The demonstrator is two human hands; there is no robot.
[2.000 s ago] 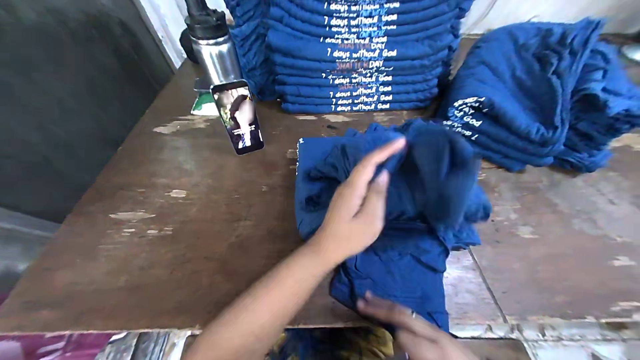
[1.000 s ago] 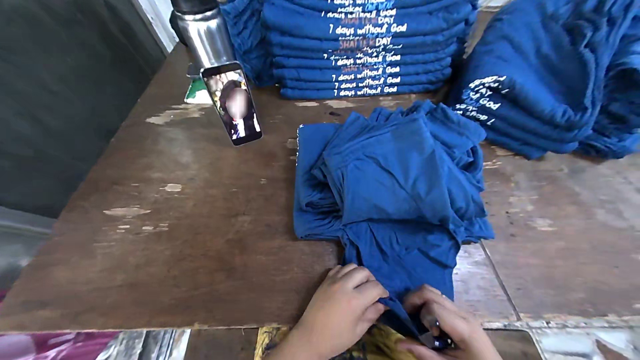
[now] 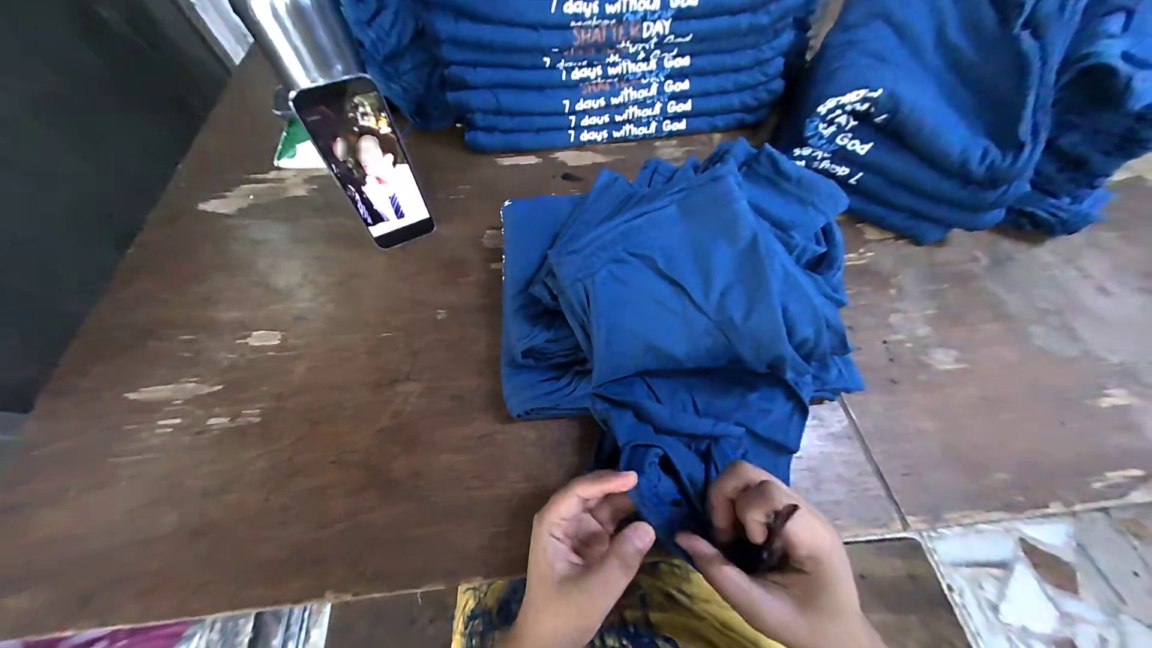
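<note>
A loose pile of blue fabric garments (image 3: 684, 279) lies on the wooden table, its near end hanging toward me at the front edge. My left hand (image 3: 589, 549) is at the left of that near end, fingers curled and apart, thumb near the cloth; whether it pinches any cloth is unclear. Opposite it, my right hand (image 3: 778, 553) grips the cloth's edge between thumb and fingers. A small dark object (image 3: 776, 538), too unclear to name, is also held in the right hand's fingers.
Behind the pile stands a stack of folded blue printed shirts (image 3: 621, 81), with more folded blue shirts (image 3: 918, 117) at the right. A smartphone (image 3: 364, 162) leans against a metal bottle (image 3: 301, 40) at the back left. The wooden table's (image 3: 270, 468) front edge runs below my hands.
Two seconds ago my left hand was up on the pile, where cloth was blurred with motion; now it is at the near end beside my right hand. The view has moved somewhat.
</note>
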